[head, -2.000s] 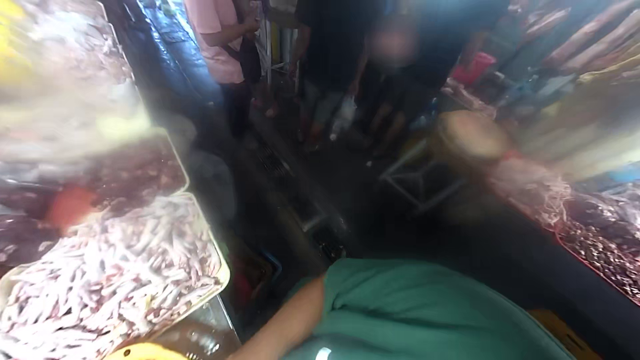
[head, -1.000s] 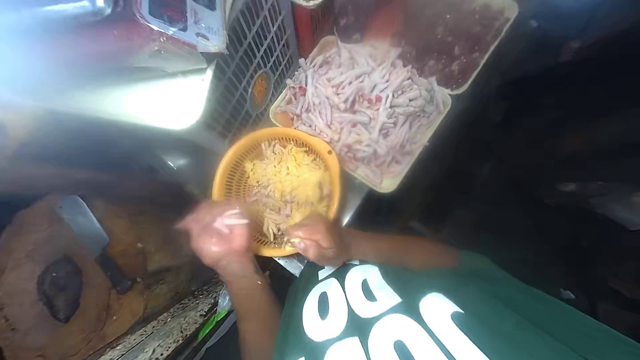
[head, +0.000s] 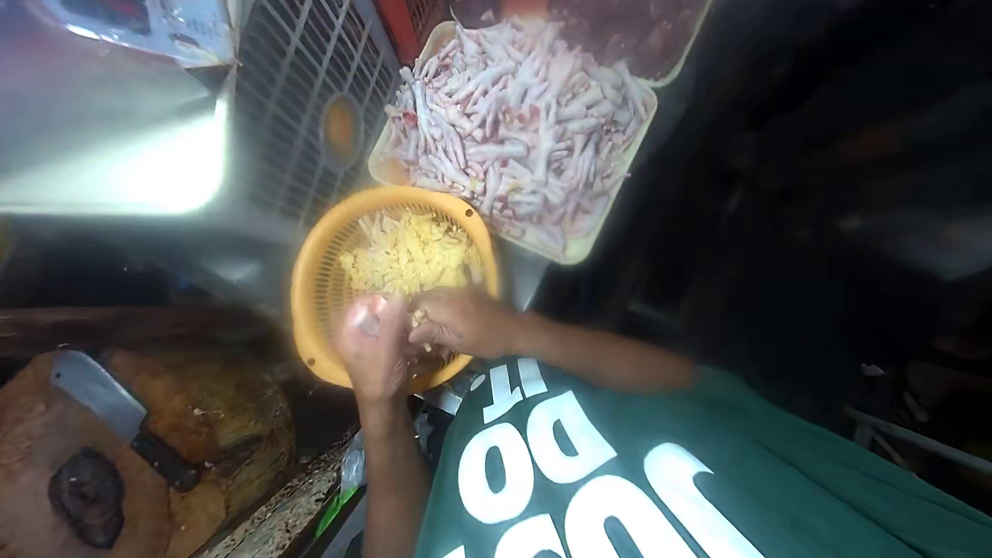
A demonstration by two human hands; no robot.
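Both of my bare hands are over the near side of an orange plastic colander (head: 310, 271), close together. My left hand (head: 372, 345) is closed around a pale, whitish-pink piece (head: 370, 314), too blurred to name. Small yellowish bits show at the fingertips of my right hand (head: 461, 322), whose fingers are curled beside the left. Yellow pieces (head: 411, 252) are heaped in the far part of the colander, with some paler ones among them. Beyond it, a cream plastic tray (head: 573, 252) is piled with pale chicken feet (head: 511, 132).
At lower left, a cleaver (head: 101, 395) and a dark lump (head: 87, 496) lie on a round wooden chopping block (head: 31, 434). A dark plastic crate (head: 287, 101) stands behind the colander, near a metal surface (head: 116, 147). Another tray (head: 628, 35) holds dark red meat.
The view has swung from the walkway and people to the colander. Since one second ago, my hands have come closer together over its near side.
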